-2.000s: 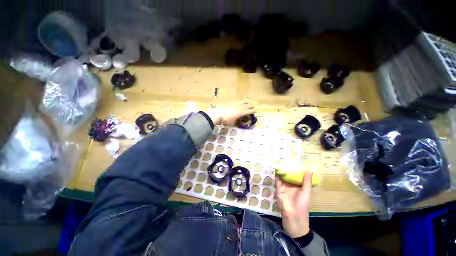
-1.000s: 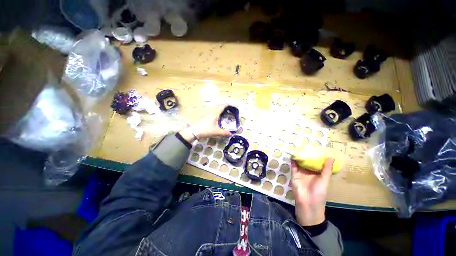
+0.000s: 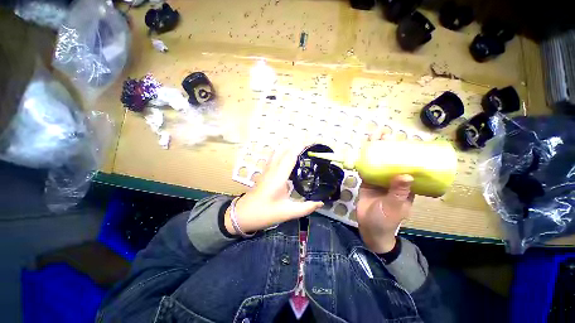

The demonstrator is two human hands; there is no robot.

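My left hand (image 3: pixel 268 199) holds a black plastic housing (image 3: pixel 323 183) above the white perforated tray (image 3: pixel 246 165), with its open side up. My right hand (image 3: pixel 386 208) grips the yellow squeeze bottle (image 3: pixel 413 165), which lies nearly level with its thin nozzle pointing left. The nozzle tip is at the housing's opening. Whether fluid comes out cannot be seen. Another dark housing may be beneath or behind the held one; the overlap hides this.
Loose housings lie at the right (image 3: pixel 442 110), back right (image 3: pixel 415 31) and left (image 3: pixel 198 88). Purple fasteners (image 3: pixel 139 93) sit beside white tissue (image 3: pixel 169 98). Clear bags (image 3: pixel 43 126) lie far left, a bag of black parts (image 3: pixel 536 183) at right. Blue bins (image 3: pixel 69 293) are below the green edge (image 3: pixel 142 187).
My left hand has raised a housing nearer to me. The yellow bottle has moved left and up, its nozzle now at the housing. The view has shifted toward the bench's front.
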